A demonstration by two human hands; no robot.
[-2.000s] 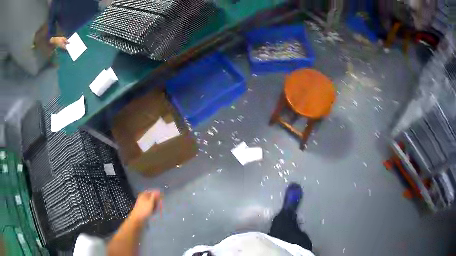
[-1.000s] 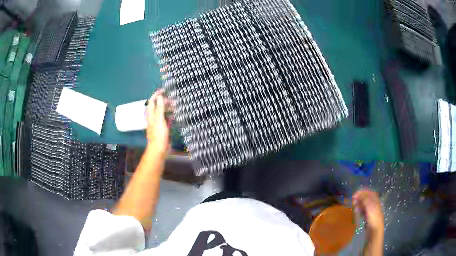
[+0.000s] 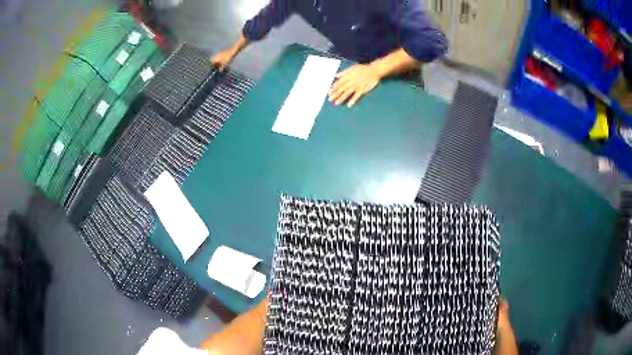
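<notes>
A bulky stack of black ribbed trays [image 3: 384,277] with bright edges fills the lower middle, upright in front of me. My left hand [image 3: 262,316] is at the stack's left side, its fingers hidden by the trays. My right hand [image 3: 504,320] is at the right side, only partly visible. Both hands hold the stack between them. Whether its bottom touches the bench cannot be seen.
The green bench [image 3: 360,159] bears white sheets [image 3: 306,97], a curled white sheet [image 3: 234,270] and a flat ribbed tray [image 3: 459,145]. A person [image 3: 346,28] leans over the far side. Black tray stacks [image 3: 118,229] and green stacks [image 3: 83,104] stand left; blue bins [image 3: 554,97] right.
The view has turned towards the bench's far side. The stack now stands squarely before me, and my right hand has come from above the stool to its right side. My left hand remains at its left.
</notes>
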